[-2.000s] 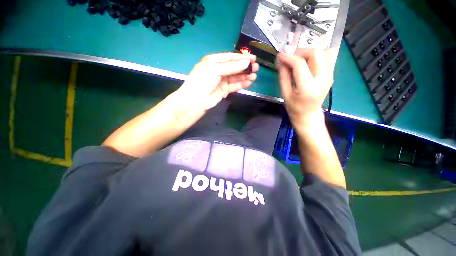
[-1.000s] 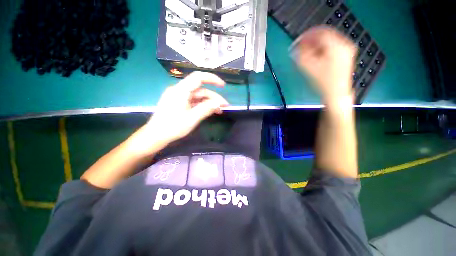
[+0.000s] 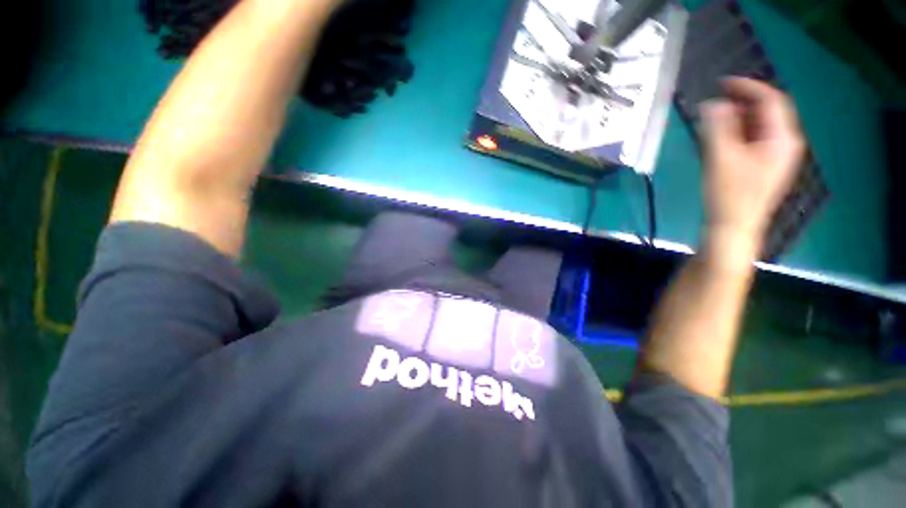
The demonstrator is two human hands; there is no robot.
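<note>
The heap of small black parts (image 3: 363, 60) lies on the teal bench at the upper left. My left forearm (image 3: 233, 89) reaches up across the heap, and my left hand is cut off by the top edge. The fixture machine (image 3: 586, 89) stands right of the heap, with a silver top plate, converging metal arms and an orange-red lit switch at its front corner. My right hand (image 3: 750, 149) is over the black slotted tray (image 3: 715, 45), right of the machine. Its fingers are curled and blurred, and I cannot tell whether they hold anything. The hand hides part of the tray.
Black cables (image 3: 651, 208) run from the machine over the pale metal bench edge (image 3: 427, 206). A blue crate (image 3: 596, 317) sits below that edge. The green floor has yellow lines. A dark object stands at the far right of the bench.
My left hand has gone from in front of the machine up past the top edge, over the heap. My right hand stays by the tray. The view has shifted, moving the machine rightward in the picture.
</note>
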